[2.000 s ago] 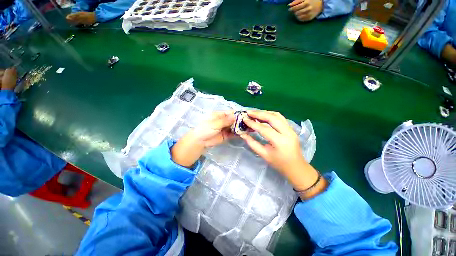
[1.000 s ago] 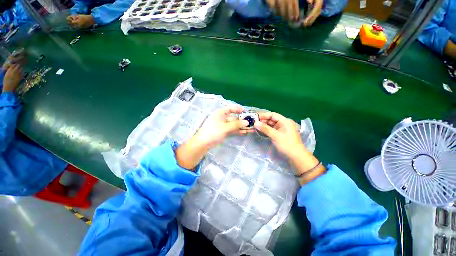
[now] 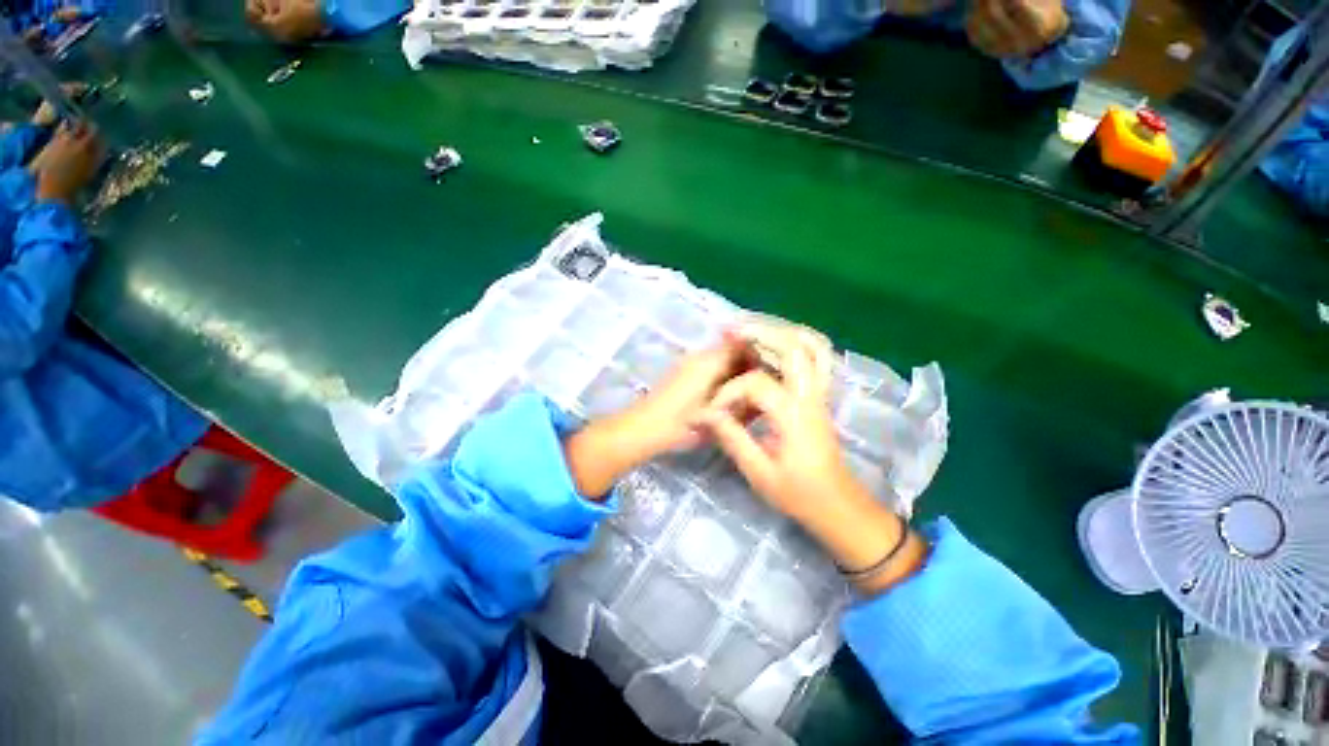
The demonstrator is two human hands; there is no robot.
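Observation:
My left hand (image 3: pixel 671 410) and my right hand (image 3: pixel 794 445) meet above the middle of the tray, slightly blurred. Their fingertips are close together and bent inward. The small part-assembled unit seen between them earlier is hidden behind the fingers, and it shows nowhere on the tray. The translucent white blister tray (image 3: pixel 673 557) lies tilted on the green bench under my hands and forearms. Its visible square pockets look empty, except that one dark square case (image 3: pixel 582 261) sits in the far left corner pocket. Crinkled film edges stick out around the tray.
Small units (image 3: pixel 599 136) (image 3: pixel 442 162) (image 3: pixel 1223 316) lie on the green belt (image 3: pixel 875 248). Several dark cases (image 3: pixel 796 96) and a filled tray (image 3: pixel 547 47) are across it. An emergency stop (image 3: pixel 1134 147) is far right, a white fan (image 3: pixel 1249 526) near right. Other workers' hands (image 3: pixel 1016 22) show.
The view has shifted, so the scene sits further right and lower. The units on the belt have also moved right. My fingers have closed over the unit, hiding it.

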